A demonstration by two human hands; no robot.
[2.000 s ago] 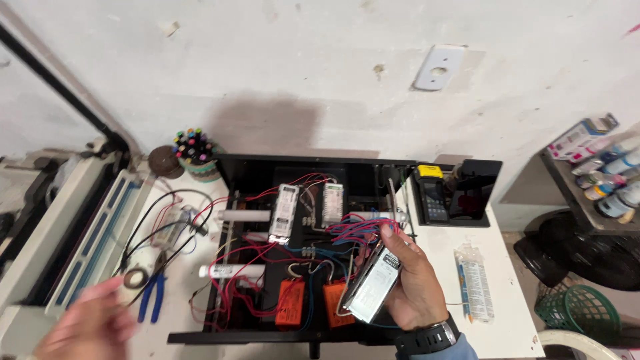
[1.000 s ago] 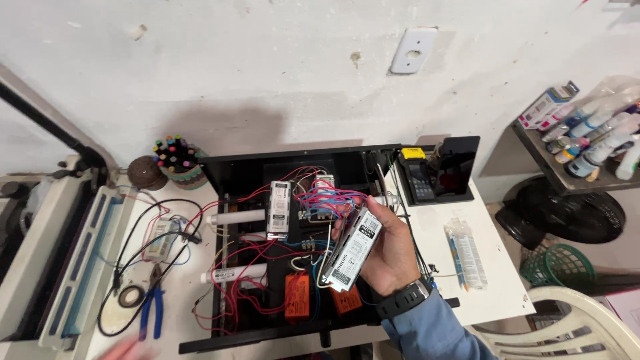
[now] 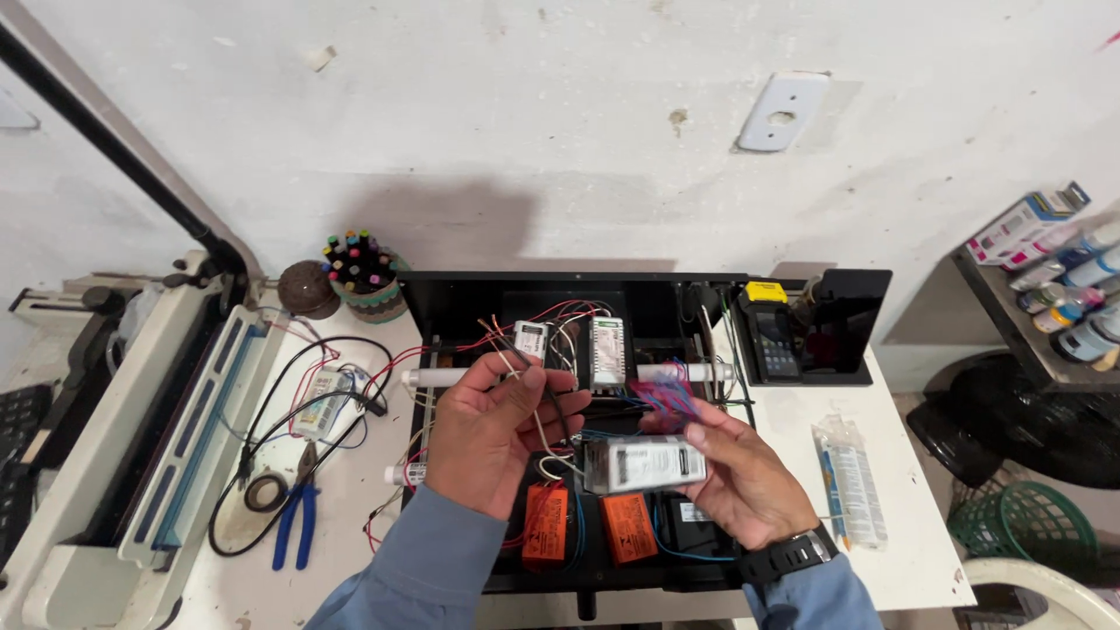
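My right hand [image 3: 744,477] holds a boxy metal electronic ballast [image 3: 652,464] with a white label, tilted over the black metal case [image 3: 577,280]. A bundle of pink and blue wires [image 3: 665,398] sits at its fingers. My left hand [image 3: 503,420] pinches a black and a white wire [image 3: 542,420] between thumb and fingers, their bare copper ends pointing up. Inside the case are a second ballast [image 3: 607,350], partly hidden by wires, another [image 3: 531,339] behind my left hand, two orange modules [image 3: 547,523] [image 3: 628,528], a black box [image 3: 696,521] and white tubes [image 3: 437,377].
On the white table left of the case lie blue-handled pliers [image 3: 296,521], a tape roll [image 3: 265,492], a black cable [image 3: 254,437] and another wired module [image 3: 324,402]. Markers [image 3: 360,262] stand behind. A handheld terminal [image 3: 770,337] and a plastic packet [image 3: 853,481] are at right; a paper cutter [image 3: 157,446] is far left.
My left hand has come from the lower left to over the case and taken hold of the wires. The ballast in my right hand has turned from steeply slanted to nearly level.
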